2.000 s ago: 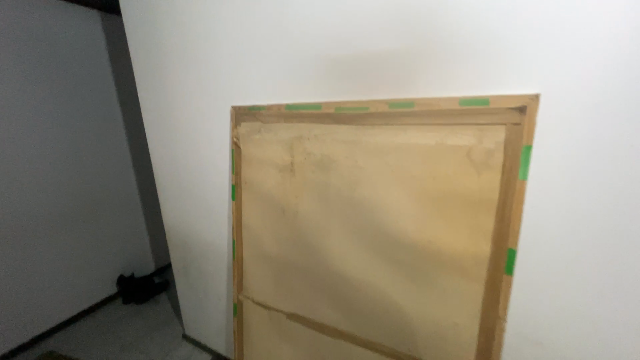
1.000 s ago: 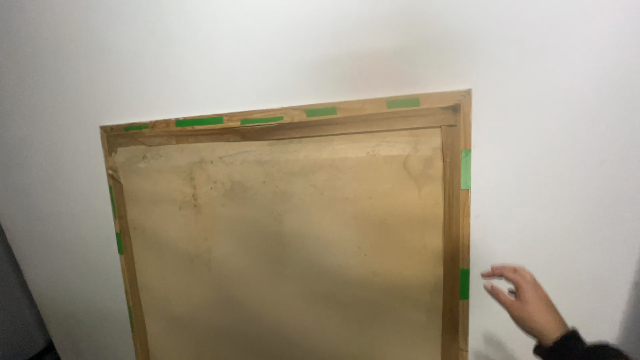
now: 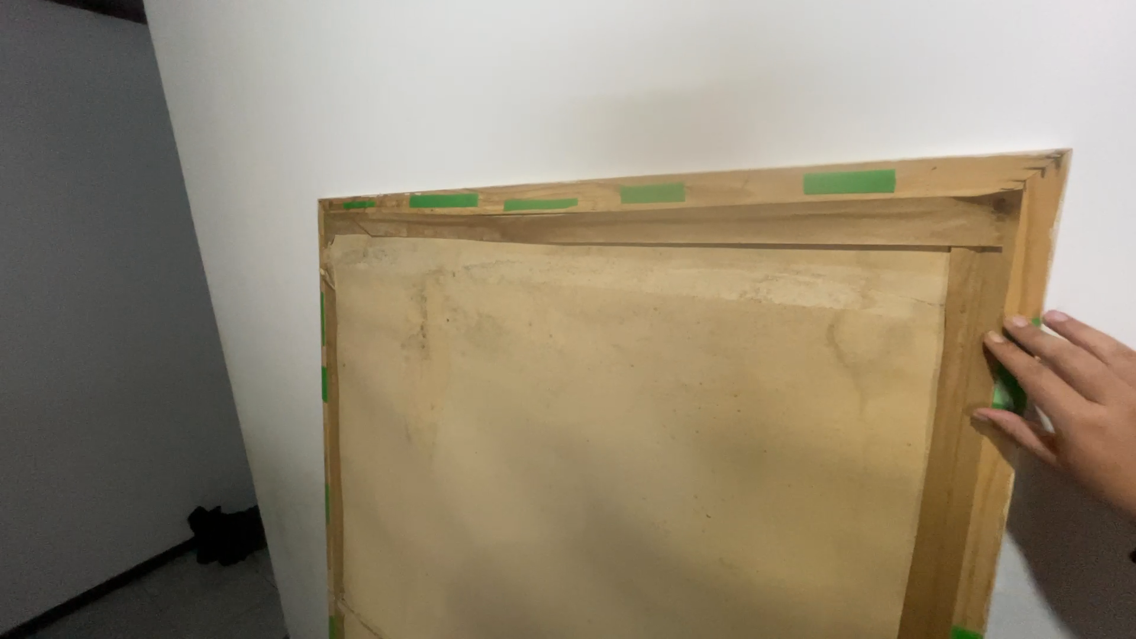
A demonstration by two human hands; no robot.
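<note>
A large wooden frame (image 3: 745, 185) stands with its back toward me against the white wall, and a stained tan backing sheet (image 3: 639, 426) fills its middle. Strips of green tape (image 3: 849, 182) are stuck along its top and side edges. At the frame's right side, below the top right corner, my right hand (image 3: 1069, 390) rests with its fingers spread over the wooden edge, partly covering a green tape strip (image 3: 1008, 389). Whether the fingers grip the wood is not plain. My left hand is out of view.
Behind the frame is the white wall (image 3: 568, 80), whose left edge slants down to the floor (image 3: 177, 599). A grey wall (image 3: 89, 311) stands farther left, with a crumpled black thing (image 3: 227, 535) on the floor near its dark baseboard.
My right hand, absent two seconds ago and apart from the frame one second ago, has come onto the frame's right edge. The view has shifted.
</note>
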